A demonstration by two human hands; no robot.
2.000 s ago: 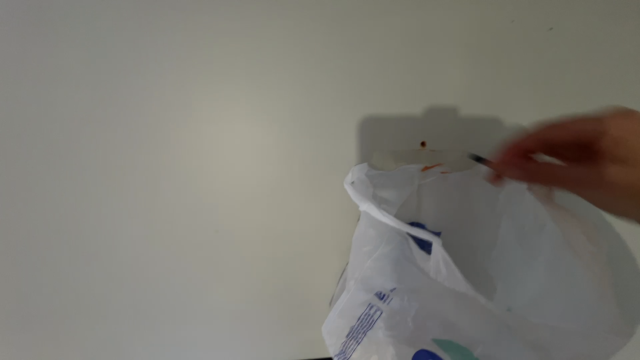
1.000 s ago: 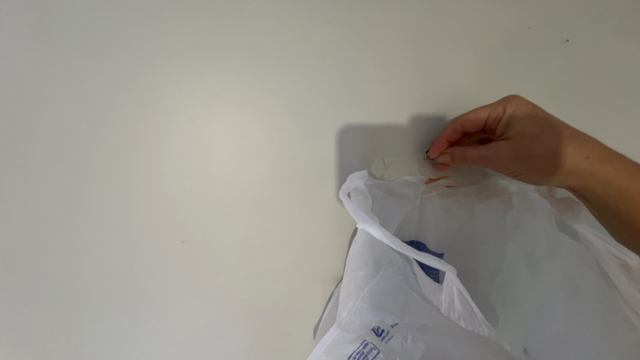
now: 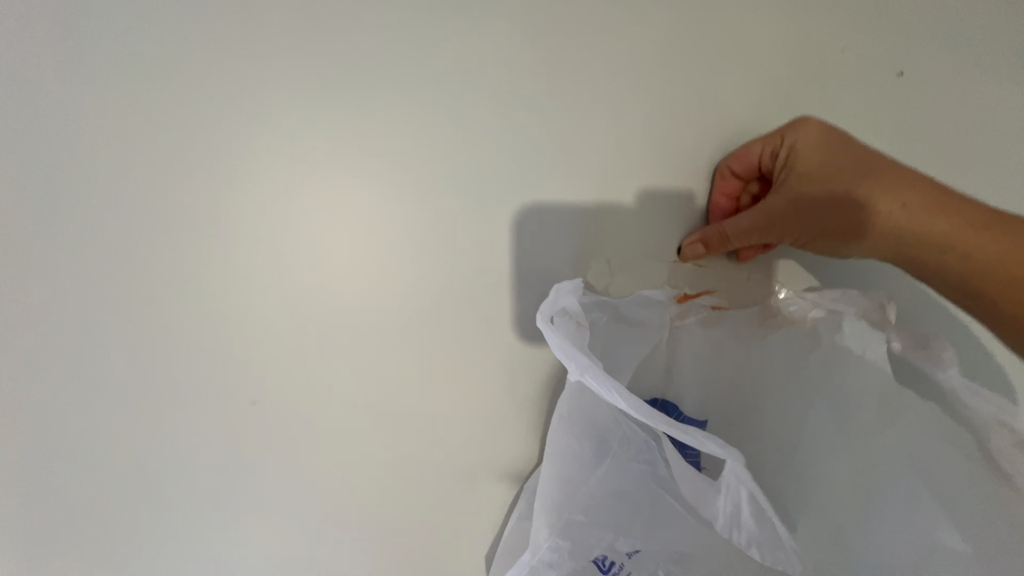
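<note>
A thin, translucent piece of film or plastic [image 3: 720, 282] with orange stains lies along the far rim of a white plastic carrier bag [image 3: 608, 472]. My right hand [image 3: 792, 192] reaches in from the right, thumb and fingertips pinched at the upper edge of that piece. Something small and dark shows at the thumb tip; whether it is the nail or a held thing is unclear. The bag's mouth gapes toward the camera, with one handle loop [image 3: 640, 408] slanting across its left side. Blue print shows on the bag. My left hand is out of view.
A pale, smooth surface [image 3: 280, 240] lies behind and to the left of the bag. Shadows of a blocky shape fall on it just beyond the bag's rim. A tiny dark speck [image 3: 899, 74] is at the upper right.
Two seconds ago my right hand was blurred, farther right, with a small dark-tipped thing. It then moved left to the stained piece, where it still is. A reddish-brown spot seen earlier beyond the rim no longer shows.
</note>
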